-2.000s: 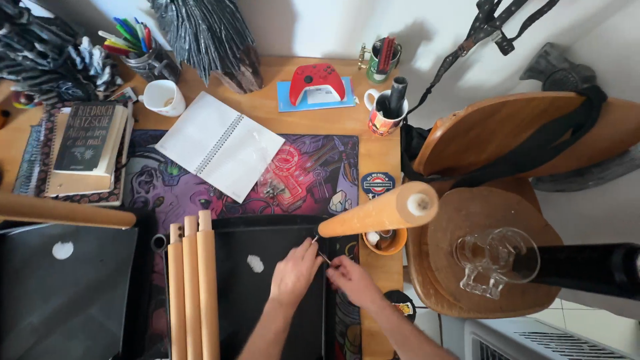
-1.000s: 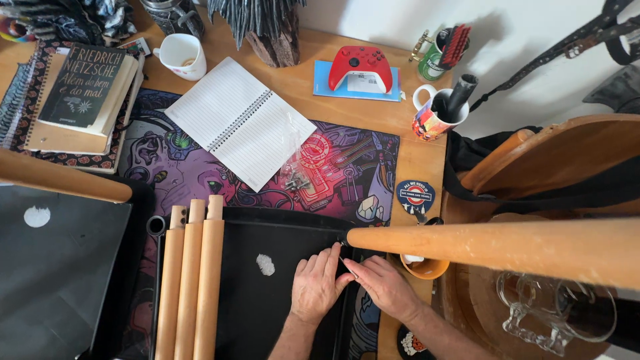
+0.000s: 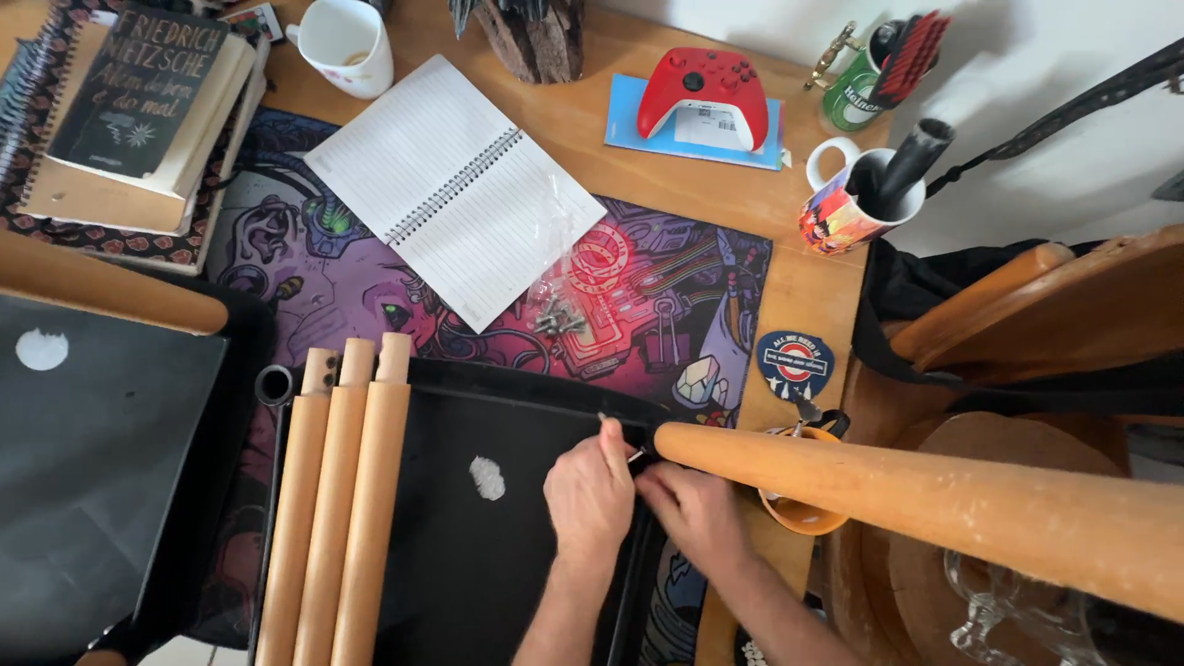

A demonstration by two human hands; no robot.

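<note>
A thick wooden leg (image 3: 888, 499) juts out to the right from the corner of a black tray-like panel (image 3: 481, 564). At that corner, my left hand (image 3: 592, 486) is closed on a small metal piece, its thumb raised. Just right of it, my right hand (image 3: 694, 509) has its fingers bent at the same joint, below the leg's end; what its fingertips hold is hidden. Several wooden rods (image 3: 356, 499) with narrowed ends lie on the panel's left side. A plastic bag of screws (image 3: 560, 314) rests on the patterned desk mat (image 3: 684, 277) beyond the panel.
An open spiral notebook (image 3: 453, 194), a white cup (image 3: 347, 46) and a red game controller (image 3: 703, 88) stand behind. Books (image 3: 139, 102) are stacked at the left, above another black panel (image 3: 102, 462). An orange mug (image 3: 805, 513) sits under the leg, beside a wooden chair (image 3: 1045, 324).
The view has come closer to the desk. The leg pointed toward the camera two seconds ago and now lies across to the right. Both hands stay at the panel's corner.
</note>
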